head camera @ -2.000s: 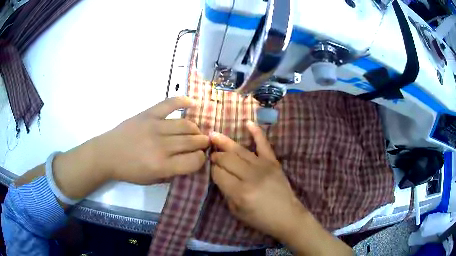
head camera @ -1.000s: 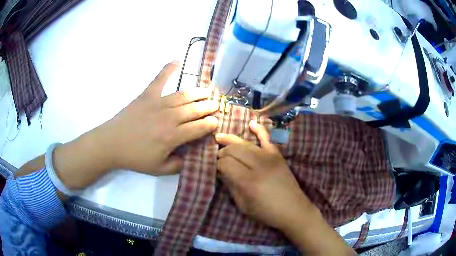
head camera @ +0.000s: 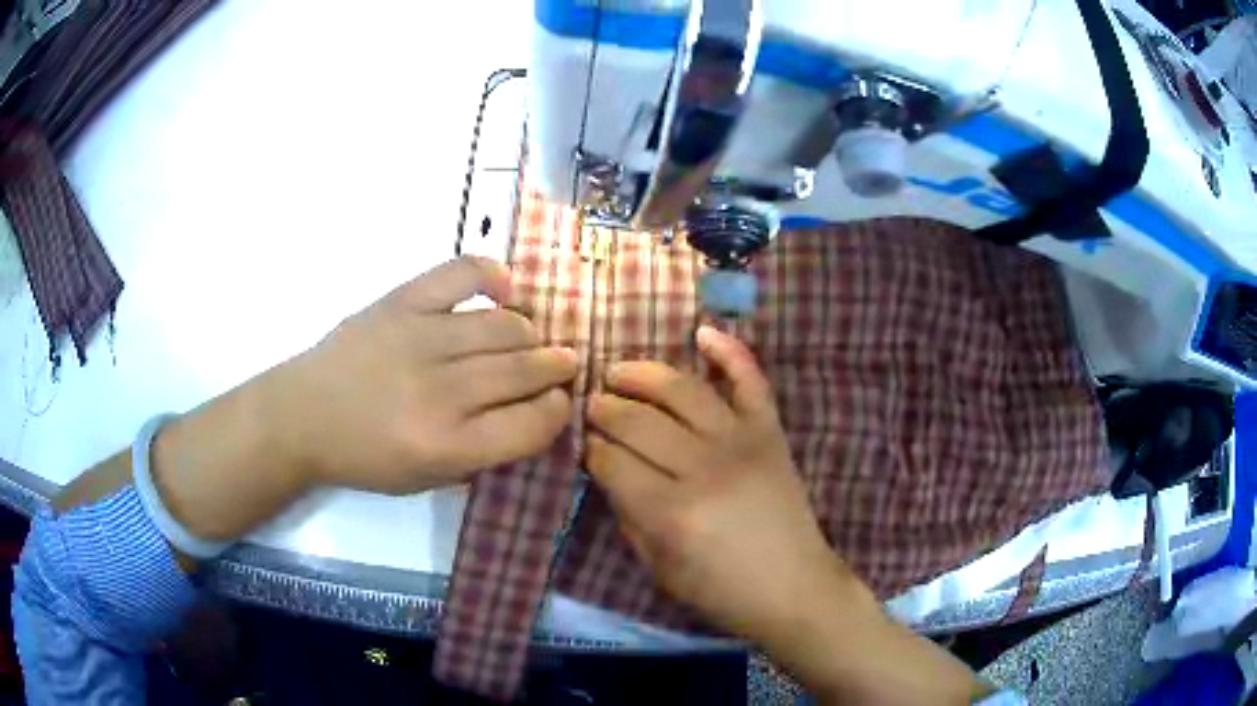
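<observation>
The checked garment panel point(head camera: 924, 372) lies right of the needle and reaches the table's front edge. The checked band strip point(head camera: 510, 579) runs from the presser foot point(head camera: 600, 221) towards me and hangs over the edge. My left hand point(head camera: 414, 379) holds the band with its fingertips, left of the seam. My right hand point(head camera: 703, 483) lies on the panel, its fingertips pinching at the seam beside the left ones, just in front of the foot. The needle tip is too small to make out under the lamp light.
The white machine head point(head camera: 855, 124) stands behind the cloth. A thin metal guide point(head camera: 473, 152) is left of the foot. Cut strips point(head camera: 62, 248) lie at the far left. A black object point(head camera: 1169, 430) lies at the right. A ruler point(head camera: 331, 596) marks the table's front edge.
Since one second ago, the left fingers have drawn back from the foot and closed in on the seam. The band's lower end now shows, hanging higher. The view has also shifted.
</observation>
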